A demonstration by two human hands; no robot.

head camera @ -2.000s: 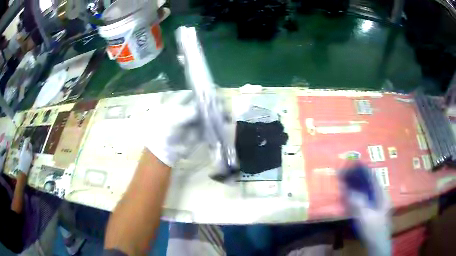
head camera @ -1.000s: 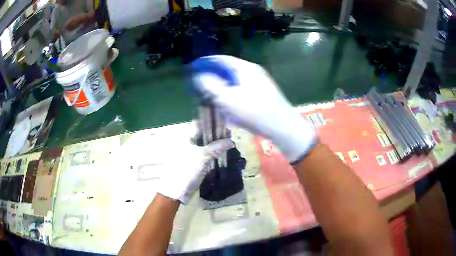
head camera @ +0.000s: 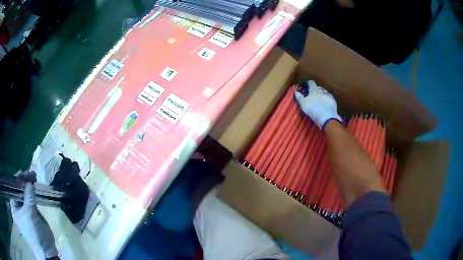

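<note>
My gloved right hand is inside the open cardboard carton, its fingertips at the upper ends of the red rods. Whether it has closed on a rod cannot be told. The rods lie side by side in rows with dark and silver tips. My gloved left hand, at the lower left edge, holds the silver metal tube set. The tube set's end is over the black pad on the bench; its other end is cut off by the picture's edge.
The bench bears a pink printed sheet with white labels. Stacked tube sets with black ends lie at its far end. The carton stands below the bench's right edge, flaps open. A green surface lies beyond the bench. The blue floor shows at right.
The view has turned right and down onto the carton. My right hand has left the top of the tube set and moved into the carton. My left hand still holds the tube set.
</note>
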